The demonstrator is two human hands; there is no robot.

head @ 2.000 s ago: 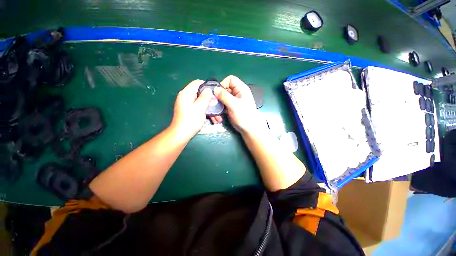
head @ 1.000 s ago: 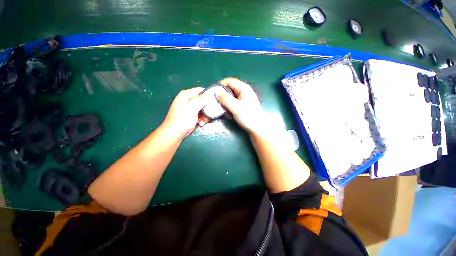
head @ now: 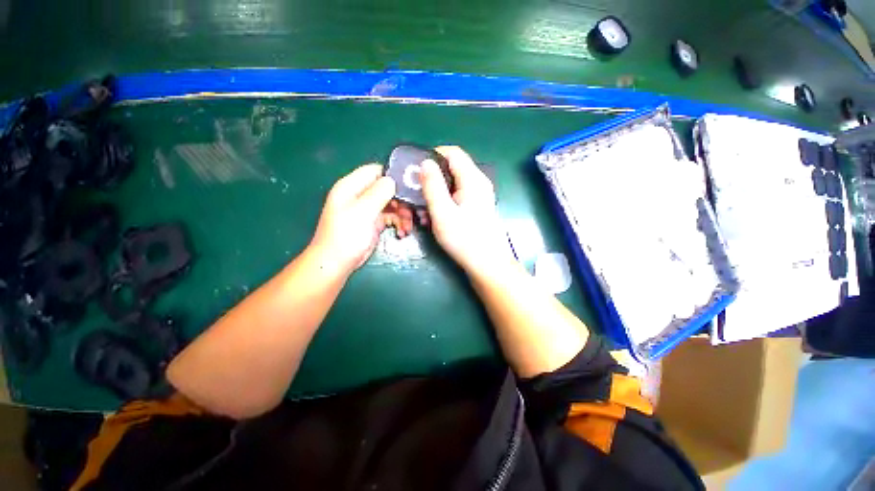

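Note:
A black unit (head: pixel 407 165) with a grey rounded face and a small white ring at its middle is held between both hands above the green bench. My left hand (head: pixel 357 213) grips its left and lower side, with fingertips showing underneath. My right hand (head: pixel 461 206) grips its right side, thumb on the face by the white ring. The underside of the unit is hidden. A dark flat pad (head: pixel 486 175) shows partly behind my right hand. A small translucent piece (head: pixel 552 273) lies on the bench right of my right forearm.
Black ring housings (head: pixel 153 251) are piled at the left. A blue tray (head: pixel 604 305) with white contents stands at the right, beside a white sheet (head: pixel 758 230) with rows of black pads. Beyond the blue edge (head: pixel 288 84), spaced units (head: pixel 610 35) sit on the belt. A cardboard box (head: pixel 734 393) is below.
The unit in my hands has turned from a plain pale face to a grey face with a white ring. My right thumb now lies by that ring.

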